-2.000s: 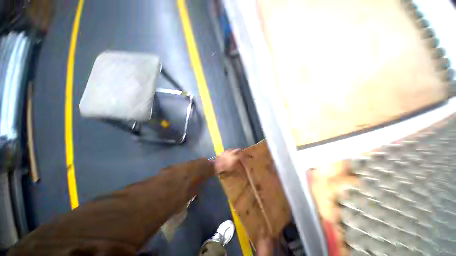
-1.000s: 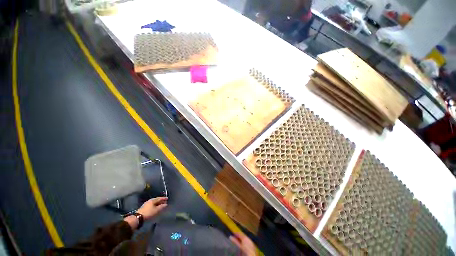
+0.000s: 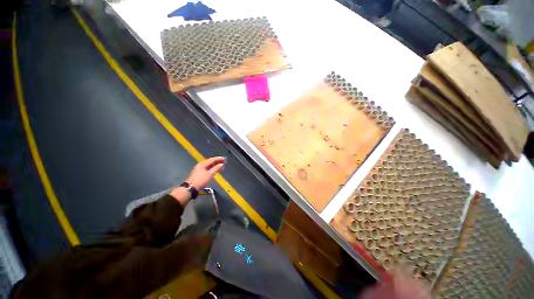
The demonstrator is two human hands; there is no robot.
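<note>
A wooden board (image 3: 316, 140) lies on the white table, bare except for a few rows of small rings (image 3: 360, 99) along its far right edge. Beside it, nearer me, lies a board covered with rings (image 3: 404, 198), and another loaded board (image 3: 492, 251) is at the lower right. My left hand (image 3: 206, 170) is over the floor left of the table, fingers apart and empty. My right hand (image 3: 398, 286) is blurred and cut off by the bottom edge near the loaded board's corner; its fingers cannot be made out.
Another loaded board (image 3: 219, 49), a pink item (image 3: 257, 89) and a blue cloth (image 3: 192, 10) lie farther up the table. Stacked boards (image 3: 468, 105) stand at the back right. A wooden board (image 3: 310, 245) is below the table edge. A stool (image 3: 190, 216) is partly behind my left arm.
My left hand has moved from a board below the table edge, past the stool, and forward over the floor. My right hand has come up to the table edge. The view has swung along the table.
</note>
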